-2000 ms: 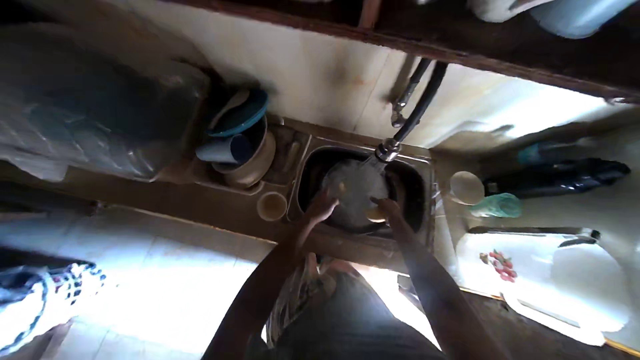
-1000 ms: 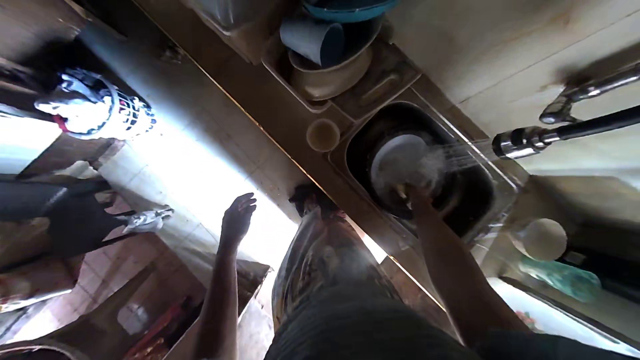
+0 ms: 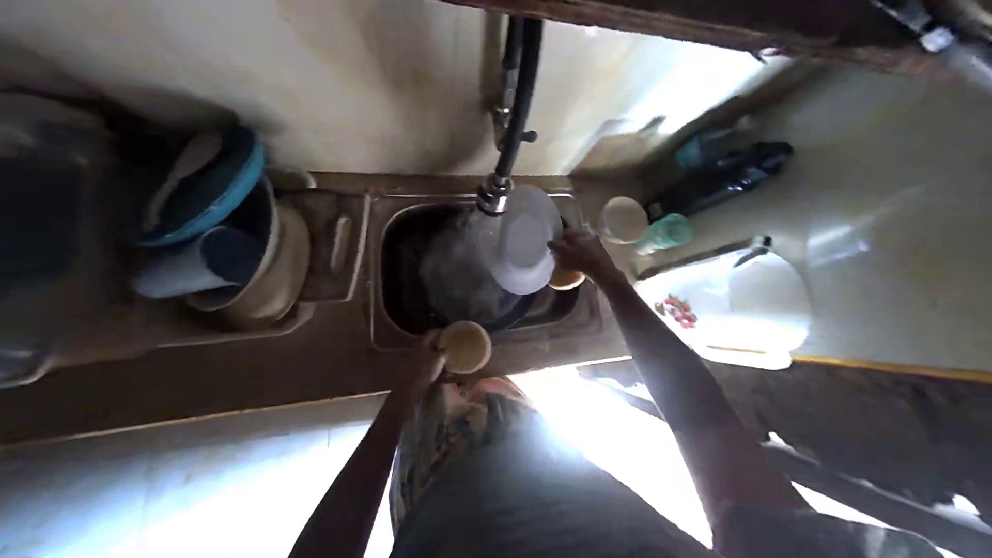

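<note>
My left hand [image 3: 428, 361] grips a round tan cup [image 3: 465, 347] at the front rim of the metal sink [image 3: 375, 271]. On the right side of the basin, my right hand [image 3: 580, 253] holds a pale round bowl [image 3: 524, 242] tilted by its rim, beside the faucet's nozzle [image 3: 494, 195]. Water sprays down into the basin, where a blurred round vessel [image 3: 508, 314] partly shows under the bowl. A small yellowish round item [image 3: 566, 277] lies just below my right hand; whether my fingers touch it I cannot tell.
Left of the sink stand a stacked pot [image 3: 291, 263], a blue basin [image 3: 252, 186] and a blue-grey mug [image 3: 182, 267]. To the right are a pale cup [image 3: 623, 220], a green plastic item [image 3: 668, 234], a dark bottle [image 3: 736, 178] and a white tray [image 3: 713, 333]. A wooden shelf [image 3: 620, 25] hangs above.
My left hand, apart from the sink and holding nothing one second ago, now grips the tan cup at its rim. My right hand now holds the pale bowl up near the nozzle. The view has turned strongly.
</note>
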